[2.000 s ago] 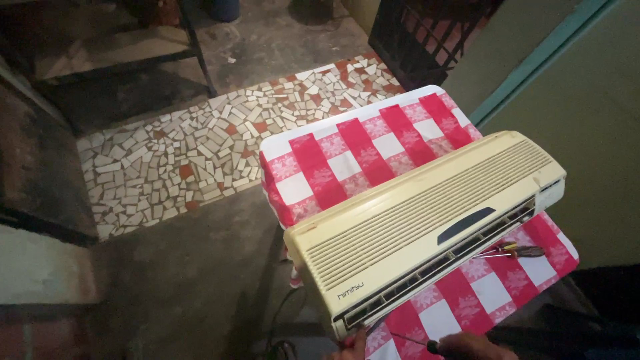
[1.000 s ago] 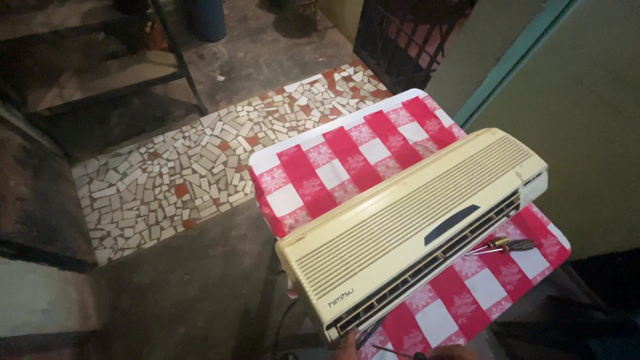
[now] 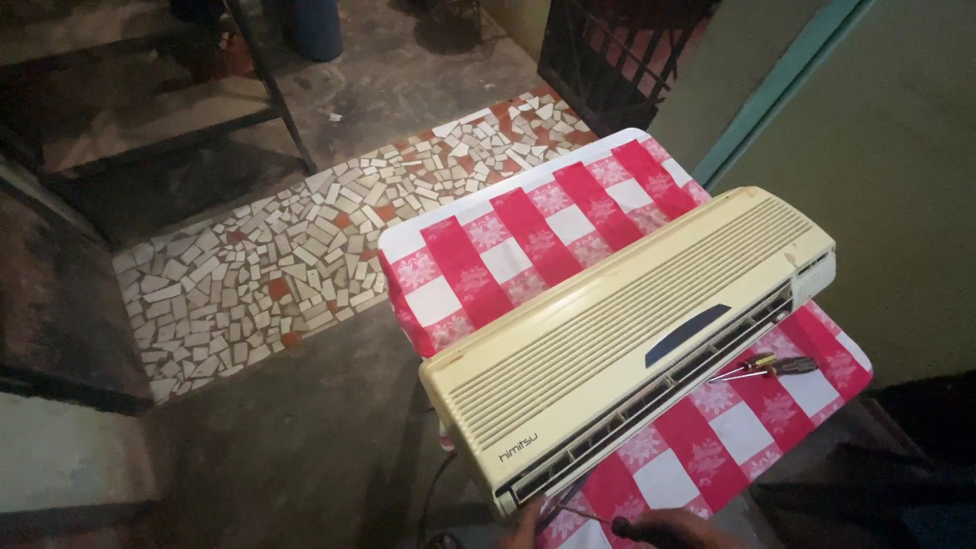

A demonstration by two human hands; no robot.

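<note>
A cream Himitsu split air conditioner indoor unit (image 3: 610, 328) lies across a table with a red and white checked cloth (image 3: 526, 229). At its near left corner, my left hand (image 3: 521, 528) touches or nearly touches the lower edge by the air outlet; its fingers are partly cut off by the frame. My right hand (image 3: 675, 528) holds a screwdriver (image 3: 621, 526) by its dark handle, the thin shaft pointing left toward that corner. Where the tip rests is hard to tell. Two more screwdrivers, one with a yellow and black handle (image 3: 755, 361) and one with a dark handle (image 3: 794, 366), lie on the cloth beside the unit.
A dark cable (image 3: 431, 488) hangs at the table's left side. Behind are a broken-tile mosaic floor strip (image 3: 305, 259), dark metal-framed shelving or steps (image 3: 160, 145), a blue container (image 3: 316, 29) and a dark metal gate (image 3: 610, 61). A green wall (image 3: 877, 198) stands close on the right.
The view has shifted slightly. Both hands stay by the unit's near left corner, and the right hand still holds the screwdriver. The unit shows no plain move on the table.
</note>
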